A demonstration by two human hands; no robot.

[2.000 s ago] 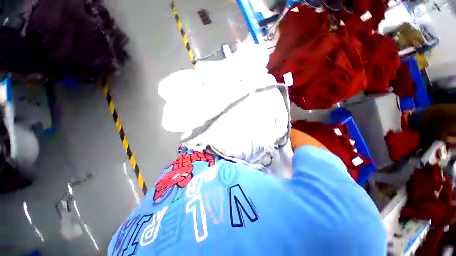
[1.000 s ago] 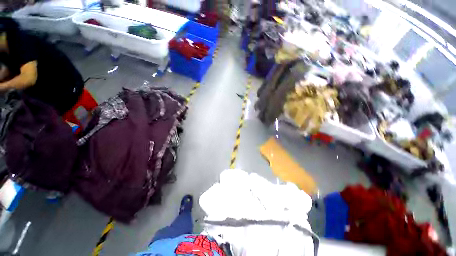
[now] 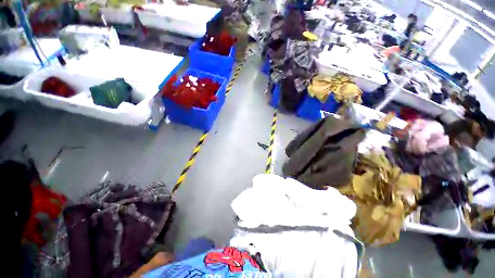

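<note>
A large white cloth bundle [image 3: 296,203] is held against the front of my blue shirt [image 3: 201,266], at the bottom centre. A narrow grey strip [image 3: 293,228] runs across the bundle, and a thin grey edge or strip runs down its right side. A blurred skin-toned patch shows at the bottom edge, left of the shirt; it may be part of my left arm, but no hand shape can be made out. My right hand is not in view. What supports the bundle is hidden.
Yellow-black tape lines [image 3: 271,142] mark the aisle ahead. Dark maroon and plaid garments [image 3: 116,233] stand at lower left. Blue bins [image 3: 194,115] with red pieces and a white trough [image 3: 81,108] are at upper left. Dark olive cloth [image 3: 325,152] and mustard cloth [image 3: 380,201] lie close on the right.
The view has swung up from my lap and the floor to the aisle. The blue bins and right-hand piles are now nearer. The bundle stays against me; the arm seen earlier beside it is gone.
</note>
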